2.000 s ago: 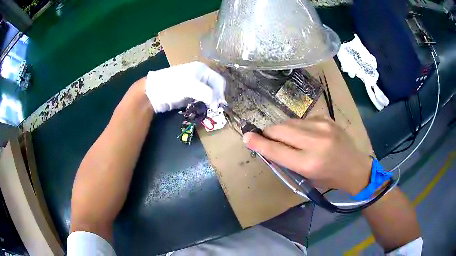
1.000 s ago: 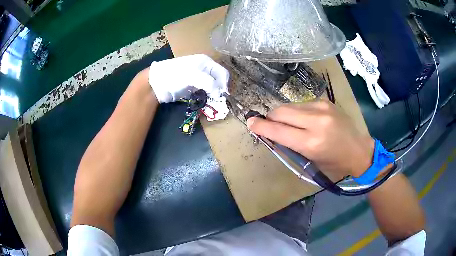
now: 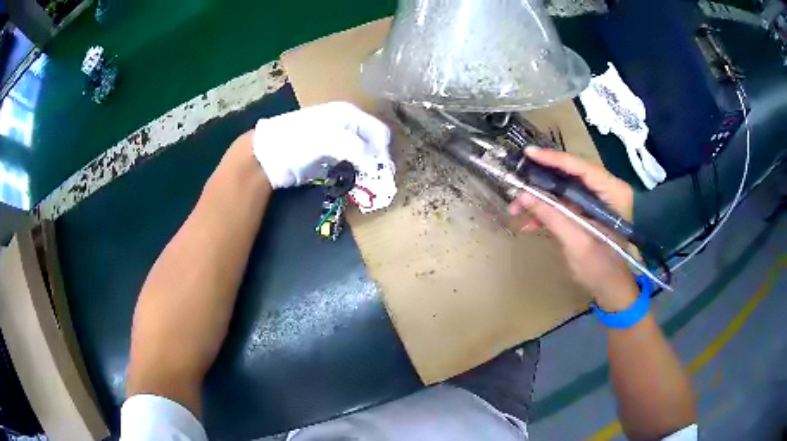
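My left hand [image 3: 324,146], in a white glove, holds a small circuit board assembly. A dark round component [image 3: 342,177] sits against the gloved fingers, and a small green and yellow circuit board [image 3: 329,226] hangs below on wires. A red wire [image 3: 364,198] loops at the fingertips. My bare right hand [image 3: 574,215] holds the dark-handled soldering iron [image 3: 569,187] up by the stand, partly under the hood. The iron's tip is blurred and cannot be made out. A pale cord runs along the handle.
A clear speckled fume hood [image 3: 479,60] stands above the brown cardboard mat [image 3: 466,301]. A soiled white glove [image 3: 617,116] lies beside the dark soldering station [image 3: 664,86]. A green surface [image 3: 190,60] at the back left bears a small assembly [image 3: 99,73].
My right hand has moved the soldering iron away from the gloved hand, to the right and up towards the stand. My left hand has stayed nearly in place. The assembly on the green surface has shifted right.
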